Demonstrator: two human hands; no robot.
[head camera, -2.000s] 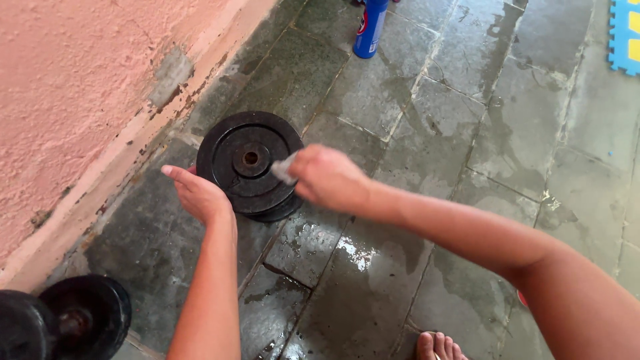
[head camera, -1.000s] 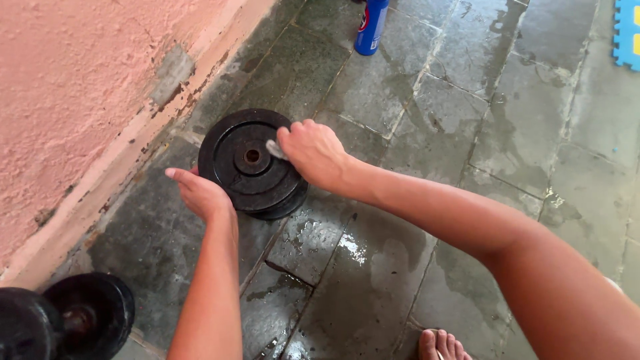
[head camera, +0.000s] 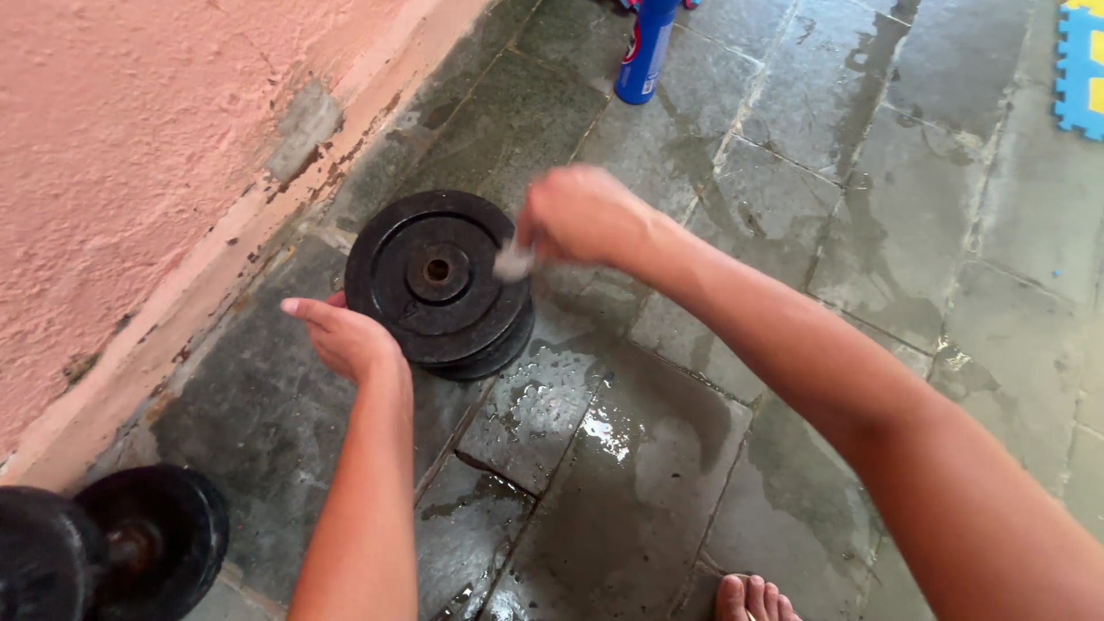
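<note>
A black weight plate (head camera: 405, 297) with a rusty centre hole lies on top of another black plate (head camera: 509, 349) on the wet stone floor. My left hand (head camera: 349, 336) rests against the left rim of the plates, its thumb out to the side and its other fingers partly hidden behind the rim. Blurred by motion, my right hand (head camera: 573, 220) grips a small whitish cloth or pad (head camera: 514, 261) at the right edge of the upper plate. Exactly what the pad is cannot be made out.
A black dumbbell (head camera: 155, 539) lies at the lower left. A pink wall (head camera: 155, 155) runs along the left side. Beyond the plates stands a blue bottle (head camera: 645, 56). A blue and yellow foam mat (head camera: 1078, 73) is at the upper right; my bare foot (head camera: 755, 599) shows below.
My right hand, with the pad, has moved from the plate's upper right face out to its right edge. My left hand has stayed at the left rim.
</note>
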